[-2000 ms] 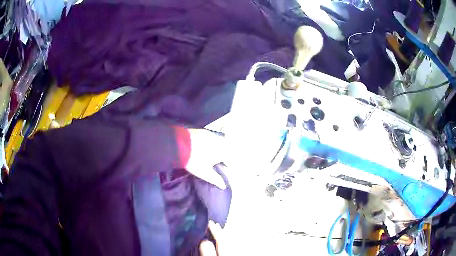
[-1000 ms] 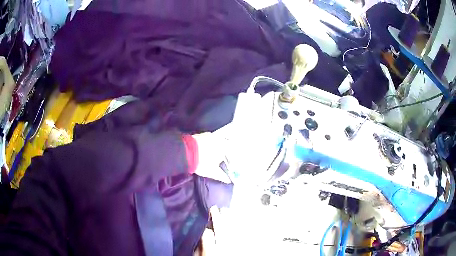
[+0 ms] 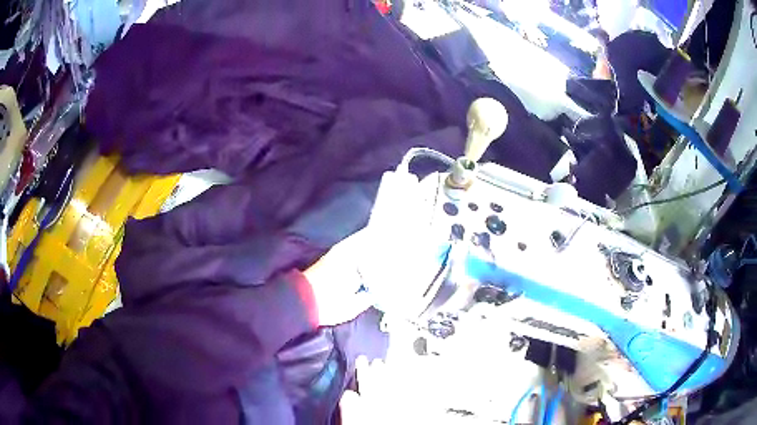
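A dark purple garment is heaped beyond and left of the sewing machine head. A bluish, shinier band shows near the bottom. My left hand comes out of a red cuff and reaches toward the needle end of the machine. It is washed out by glare, so its fingers and any grip are hidden. What looks like part of my right hand shows at the bottom edge beside the cloth, also overexposed. The needle and presser foot are lost in glare. Light-blue scissor handles lie under the machine arm, cut off by the edge.
A yellow slatted crate stands left of the garment. A cream bulb shape rises from the machine head's left end. A black cable hangs at its right. Cloth pieces and thread spools are at the upper right.
The view has shifted, so the machine sits lower and more to the left. My left sleeve and cuff are lower in the picture, and more of the yellow crate shows.
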